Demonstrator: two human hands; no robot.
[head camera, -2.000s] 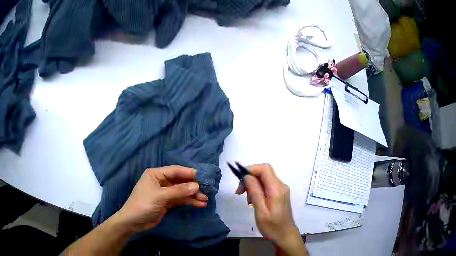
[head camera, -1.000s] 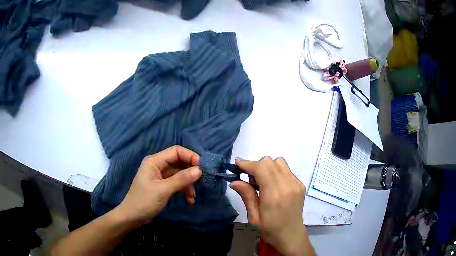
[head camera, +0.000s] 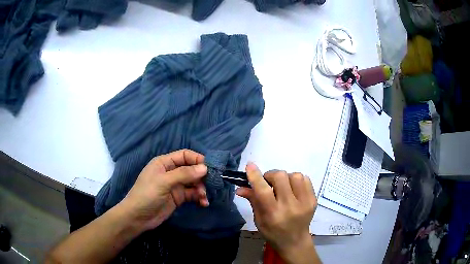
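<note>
A blue-grey ribbed knit sweater (head camera: 175, 113) lies on the white table, its folded collar pointing away from me. My left hand (head camera: 170, 185) pinches the edge of a sleeve cuff (head camera: 216, 162) between thumb and fingers near the sweater's lower part. My right hand (head camera: 278, 201) holds small black thread snips (head camera: 234, 178), with the blades closed together and their tips at the cuff. The exact tips and any thread ends are too small to tell.
More blue-grey sweaters (head camera: 20, 56) lie at the far left and far edge. At right are a coiled white cable (head camera: 327, 56), a reddish-brown thread cone (head camera: 372, 76), a pink and black bunch (head camera: 348, 77), a smartphone (head camera: 354, 139), gridded sheets (head camera: 342, 185) and a dark and silver cylinder (head camera: 391, 185).
My right hand has brought the snips from beside the cuff onto it. The blades, apart before, are now together. My left hand still holds the cuff. The whole view has shifted somewhat.
</note>
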